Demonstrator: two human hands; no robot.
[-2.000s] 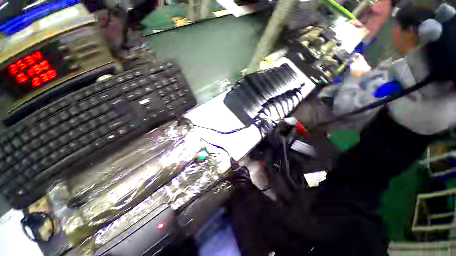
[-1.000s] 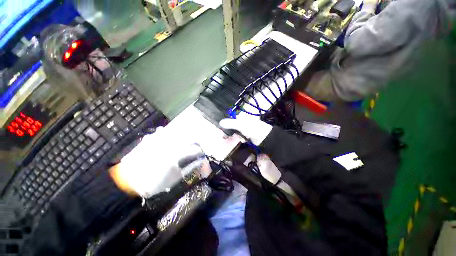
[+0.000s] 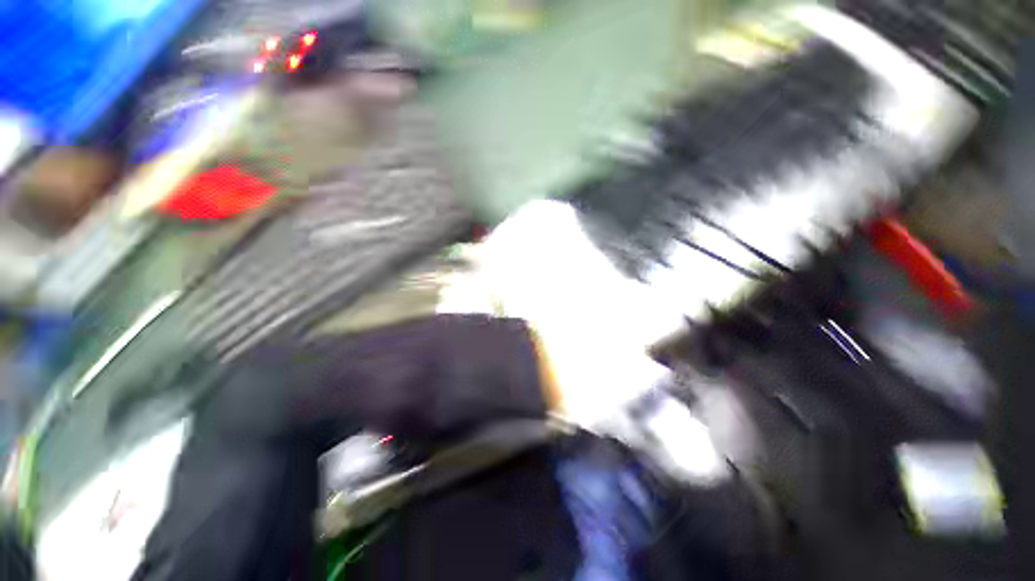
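Observation:
The picture is strongly blurred. My left hand, in a white glove with a dark sleeve, reaches across the bench from the left; its fingers and anything in them cannot be made out. A pale blurred shape below and right of it may be my right hand, but its fingers and hold are unclear. The row of black adapters stands on the white bench just beyond my left hand, to the upper right, with dark cables hanging toward me.
The keyboard lies behind my left sleeve. The power meter's red digits are a smear at upper left. The green belt runs behind the adapters. A red object and a pale block are at right.
My left gloved hand has moved right, close to the adapter row. The right glove no longer shows clearly by the row's near end. The camera view has shifted and blurred.

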